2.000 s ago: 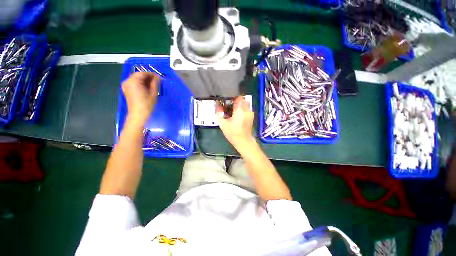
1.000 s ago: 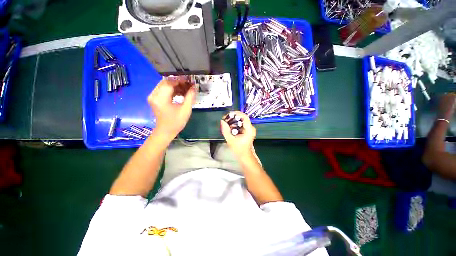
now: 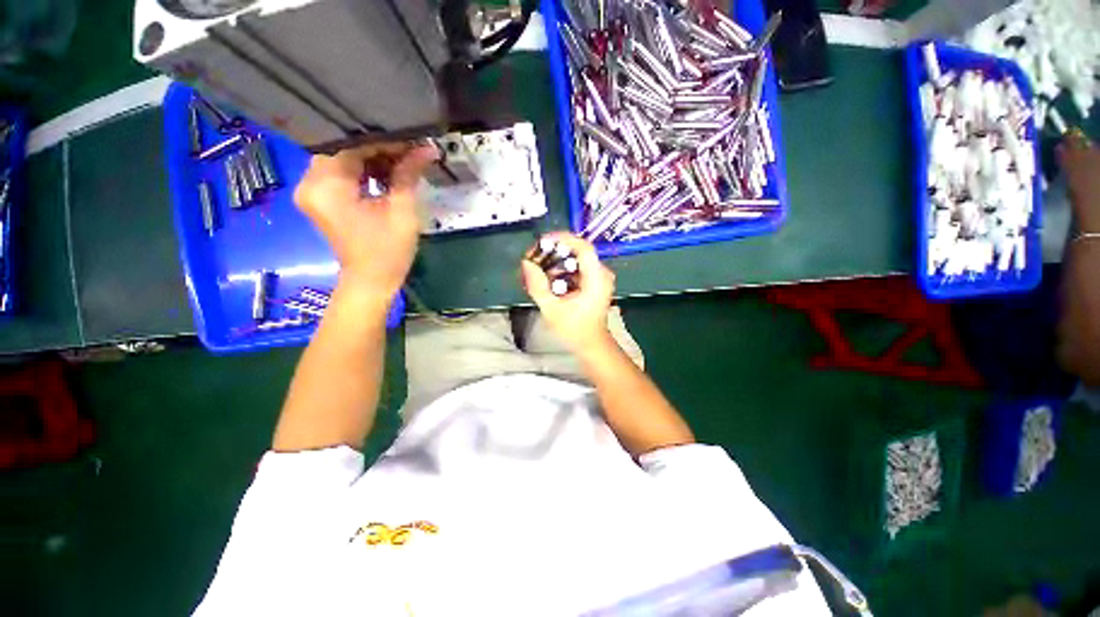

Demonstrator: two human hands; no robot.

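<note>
My left hand (image 3: 362, 223) is at the left end of the silver-white press fixture (image 3: 497, 181), below the grey press block (image 3: 314, 72). Its fingers are closed around a small part with a white end (image 3: 375, 187); the fingertips are partly hidden by the press. My right hand (image 3: 575, 295) is in front of the fixture, cupped around several small dark pieces with white ends (image 3: 559, 265). The left blue bin (image 3: 290, 248) holds a few metal tubes in loose groups. The right blue bin (image 3: 782, 205) is heaped with shiny tubes.
A black flat rectangle (image 3: 802, 46) lies beside the right bin. Farther right is a smaller blue tray (image 3: 979, 289) of white parts, with loose white parts (image 3: 1047, 54) behind it. A neighbouring person's arm (image 3: 1082, 241) is at the right edge. Black hoses (image 3: 501, 30) hang beside the press.
Since two seconds ago, my left hand has moved from the left bin to the fixture. My right hand has left the fixture and come nearer my body. The camera view has shifted.
</note>
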